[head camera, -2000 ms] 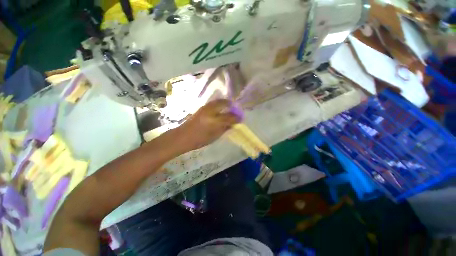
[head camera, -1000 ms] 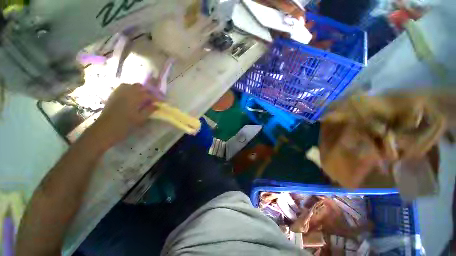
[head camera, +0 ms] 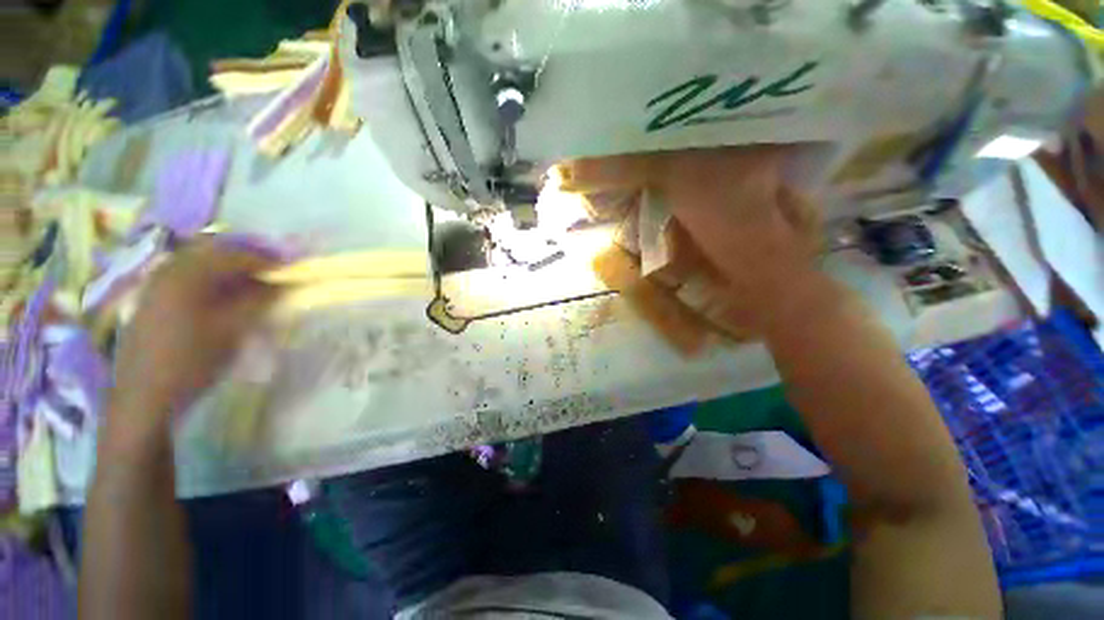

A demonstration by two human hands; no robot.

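Observation:
The sewing machine head (head camera: 726,91) stands at the top, its lamp glowing over the needle and needle plate. My left hand (head camera: 200,309) is blurred at the left of the table, closed around yellow strips (head camera: 351,273) that stretch right towards the needle plate. My right hand (head camera: 745,230) is right of the needle, under the machine head, holding brown and orange fabric pieces (head camera: 678,297) with a white piece (head camera: 655,233) among them. Its fingertips are partly hidden by glare and blur. A dark-outlined guide with a tan hooked end (head camera: 448,316) lies left of the fabric pieces.
Yellow and purple strips (head camera: 73,363) are heaped at the table's left. Layered strips (head camera: 297,91) lie behind, left of the machine head. A blue crate (head camera: 1041,424) is at the right. A white piece (head camera: 751,454) lies below the table's front edge.
My left hand has moved from right of the needle to the left of the table with the yellow strips. My right hand has come in with brown pieces. The view has swung back left.

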